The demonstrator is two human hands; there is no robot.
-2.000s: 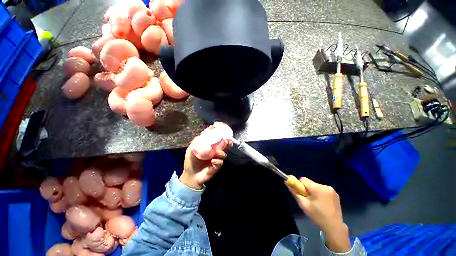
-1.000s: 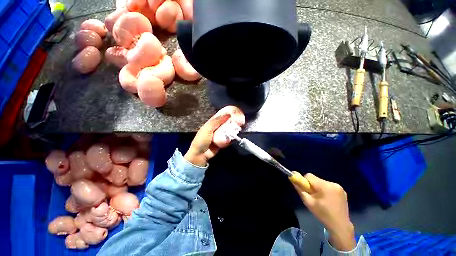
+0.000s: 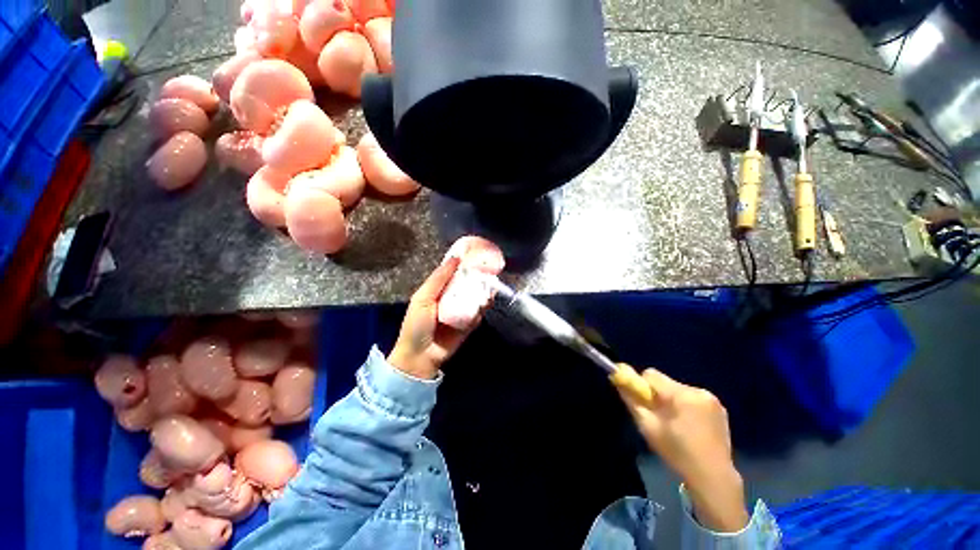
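My left hand [image 3: 426,328] holds a glossy pink doll head casting [image 3: 466,288] near the table's front edge, below the black unit. My right hand [image 3: 685,425] is shut on the yellow handle of a long-shafted iron [image 3: 557,328]. The shaft slants up to the left and its tip is at the casting's right side. The exact contact of the tip is too small to tell. My left fingers partly cover the casting.
A black round-headed unit [image 3: 501,118] stands centre on the speckled table [image 3: 645,242]. Pink castings [image 3: 304,150] lie upper left; more fill a blue crate [image 3: 45,451] lower left. Two spare irons [image 3: 749,191] rest on a grey stand [image 3: 722,121] at right, with cords. A dark flat phone [image 3: 83,255] lies left.
The casting has been turned in my left hand, and the fingers have shifted around it. The iron's tip stays at its right side. The view has shifted slightly.
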